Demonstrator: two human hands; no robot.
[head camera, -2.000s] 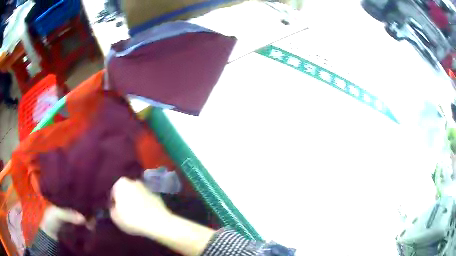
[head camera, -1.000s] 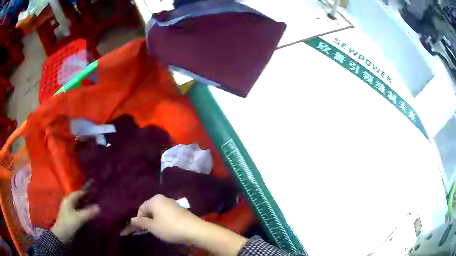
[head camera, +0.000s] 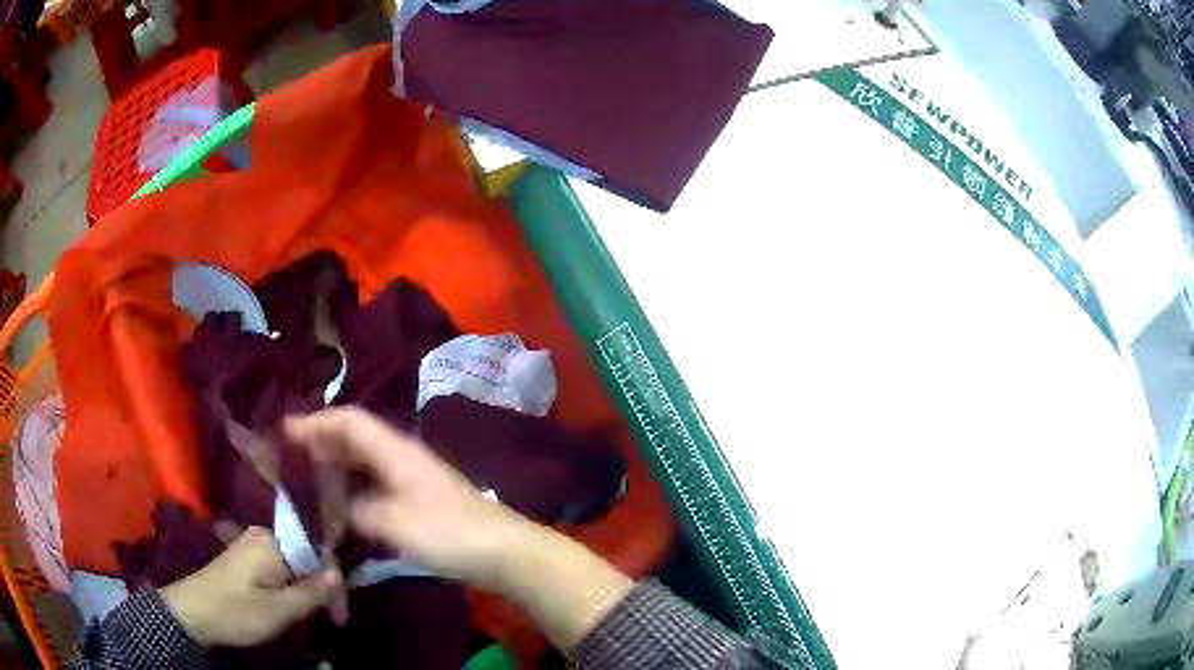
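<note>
Dark maroon cut pieces (head camera: 393, 327) lie loosely in a basket lined with bright orange cloth (head camera: 341, 170). My left hand (head camera: 242, 592) is at the lower left, closed on a maroon piece with a white strip (head camera: 295, 534) at its fingers. My right hand (head camera: 419, 504) is just right of it over the pieces, slightly blurred, its fingertips at the maroon cloth; its exact hold is unclear. A white crumpled piece (head camera: 485, 373) and a curved white piece (head camera: 220, 296) lie among the maroon cloth.
A stacked maroon piece (head camera: 589, 85) lies at the table's far left corner. The white table (head camera: 851, 353) has a green ruler edge (head camera: 681, 465) beside the basket. A red basket (head camera: 157, 124) stands beyond. A pale machine part (head camera: 1137, 622) is at lower right.
My hands have come closer together, and the left one has moved right. The white strip now shows at its fingers. The maroon pieces in the basket have been shifted, uncovering a curved white piece.
</note>
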